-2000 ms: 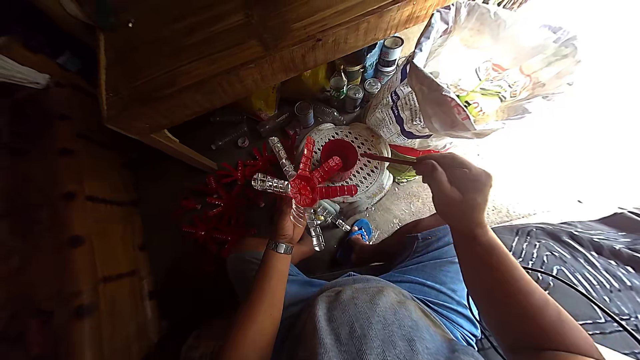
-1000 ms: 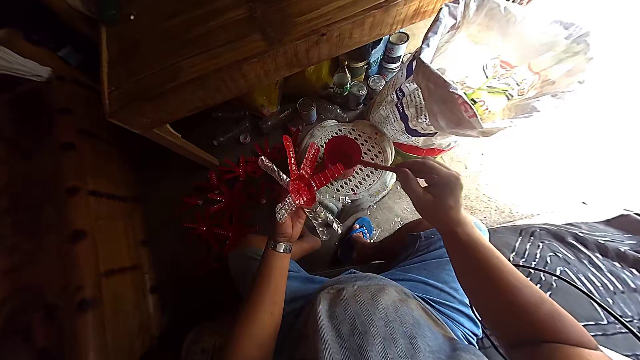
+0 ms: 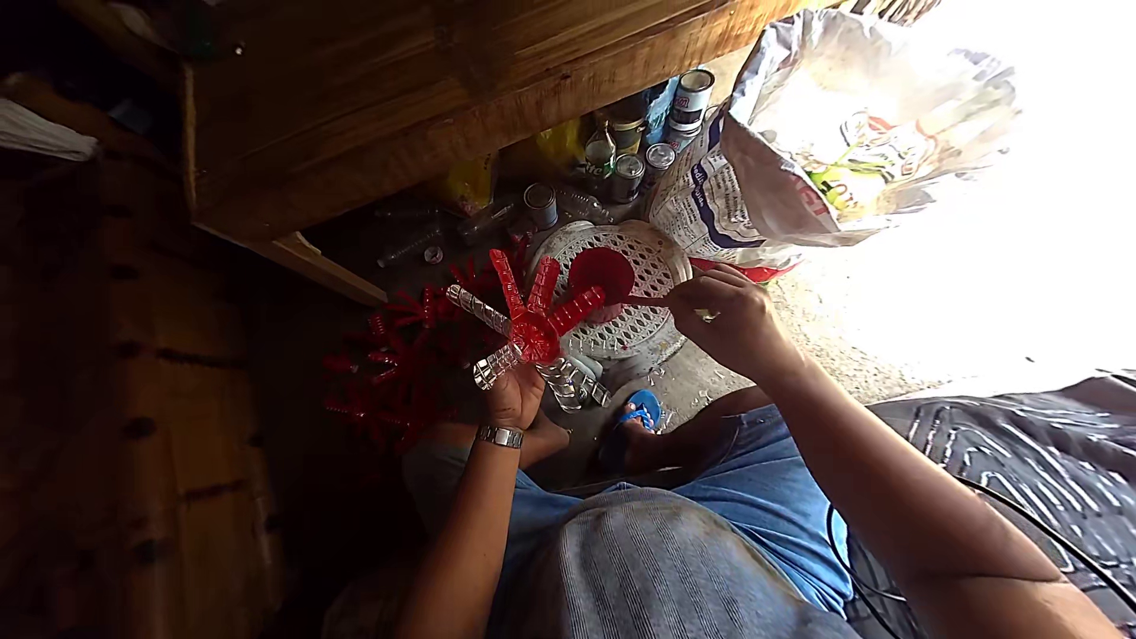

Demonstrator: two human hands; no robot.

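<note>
My left hand [image 3: 515, 392] grips from below a flower shape cut from a clear plastic bottle [image 3: 536, 337]. Its centre and three of its arms are coated in wet-looking red paint, while the others are clear. Between its fingers and thumb my right hand [image 3: 729, 318] holds a thin red-stained paintbrush [image 3: 648, 302]; its tip lies by the red arm at the right, and I cannot tell whether it touches. Just behind stands a red paint container [image 3: 603, 273] on a white plastic stool [image 3: 661, 257] with a lattice seat.
Many red-painted bottle pieces [image 3: 399, 364] lie in shadow at the left. Behind the stool are metal cans [image 3: 627, 176] and clear bottles [image 3: 486, 220], under a wooden table [image 3: 426, 133]. A large printed sack [image 3: 710, 195] stands at the right. A blue flip-flop [image 3: 646, 408] is on the floor.
My right hand has moved left with the brush, from over the stool's right side toward the bottle piece. My left hand has turned the piece; three red arms now point up and right.
</note>
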